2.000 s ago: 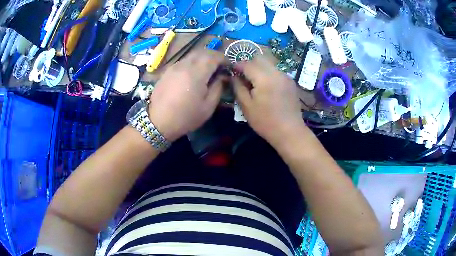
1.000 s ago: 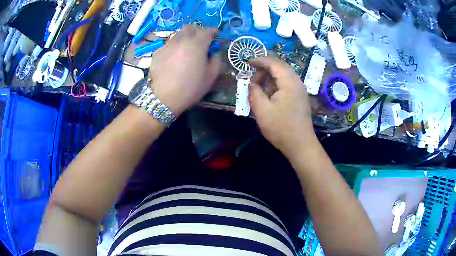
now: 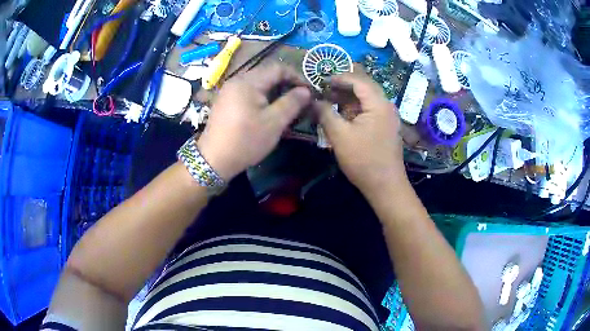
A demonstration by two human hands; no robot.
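A white fan housing (image 3: 327,66) lies at the bench's front edge, its round slotted grille pointing away from me and its handle mostly hidden behind my hands. My left hand (image 3: 259,116), with a metal watch on its wrist, is at the left of the handle, thumb and fingers bent together near the joint of grille and handle. My right hand (image 3: 362,123) is at the right of the handle, its fingers curled by the same joint. What is between the fingertips is too small and hidden to tell.
A yellow-handled screwdriver (image 3: 222,63), a blue cell (image 3: 200,53) and blue-handled pliers (image 3: 124,71) lie left. A purple solder reel (image 3: 444,121), white handle covers (image 3: 413,97) and a clear plastic bag (image 3: 517,84) are right. A blue crate (image 3: 32,213) and green crate (image 3: 504,226) stand below.
My left hand has come back from the blue cells at the back left to the housing's joint. My right hand stays by the handle, its fingers now closer to my left. The handle is more hidden.
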